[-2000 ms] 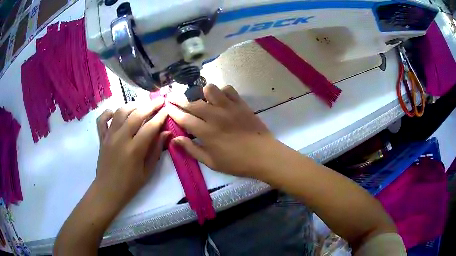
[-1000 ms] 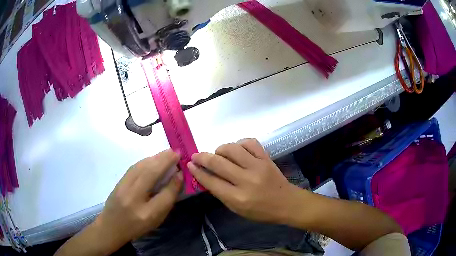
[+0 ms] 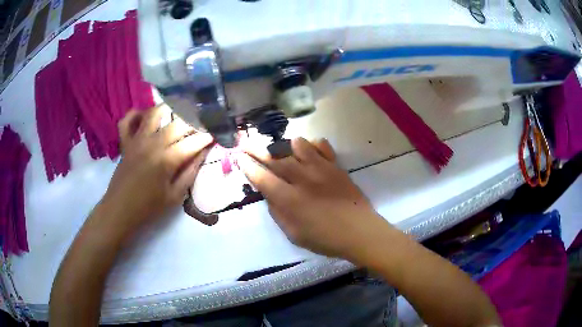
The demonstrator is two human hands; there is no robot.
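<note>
A magenta zipper (image 3: 228, 165) shows only as a short, blurred end at the presser foot of the white sewing machine (image 3: 408, 48); the machine head and my fingers hide the rest. My left hand (image 3: 153, 153) is bare, with its fingertips close to the left of the foot. My right hand (image 3: 313, 191) is bare, with its fingertips right beside the zipper end. Glare and blur hide whether either hand grips it. Another magenta strip (image 3: 411, 128) lies slanted on the machine bed, partly behind the arm.
A fanned pile of magenta zippers (image 3: 92, 83) lies at the upper left, and more strips (image 3: 13, 191) lie at the left edge. Orange-handled scissors (image 3: 535, 150) lie at the right, beside magenta cloth (image 3: 568, 121). A blue basket (image 3: 510, 246) with magenta cloth stands at the lower right.
Both hands have moved up from the table's front edge to the presser foot. The long zipper that ran toward me is gone from the front; only a short end shows. The view has shifted.
</note>
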